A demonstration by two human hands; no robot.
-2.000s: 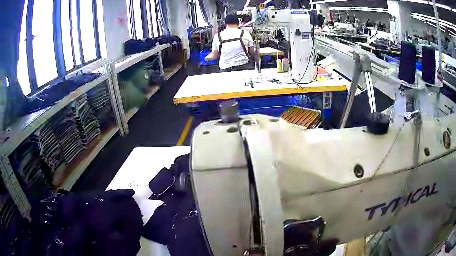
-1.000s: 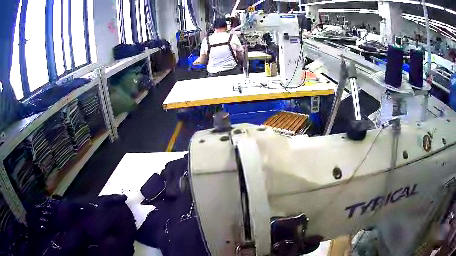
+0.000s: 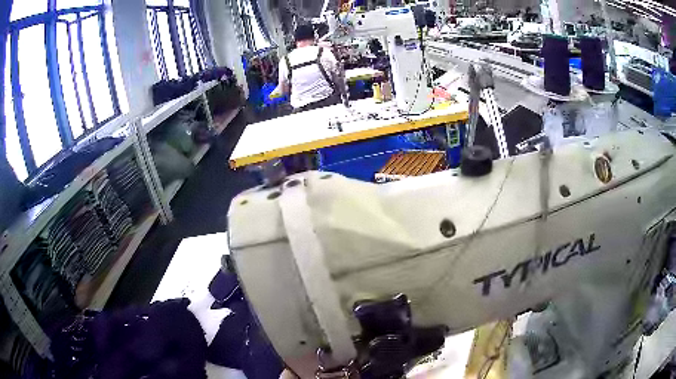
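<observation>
The cream-white sewing machine head (image 3: 385,244), marked TYPICAL, fills the right and centre. A black lumpy part (image 3: 389,333) sits low on its front. Dark garment pieces (image 3: 241,340) lie on the white machine table (image 3: 189,270), partly hidden behind the head's left end. A larger dark heap with thin pale lines (image 3: 148,340) is at lower left. The needle area is cut off or hidden at the bottom edge. Neither my left hand nor my right hand can be made out.
Two dark thread cones (image 3: 556,65) stand behind the arm. A yellowish block (image 3: 489,351) is under the arm. Beyond are another white table with a yellow edge (image 3: 296,141), a slatted wooden piece (image 3: 412,164) and a person (image 3: 307,76) seen from behind. Shelves of stacked pieces (image 3: 93,226) run along the left.
The view has shifted, so the machine head sits further left and more of its arm and underside shows. The dark pieces show no clear movement of their own.
</observation>
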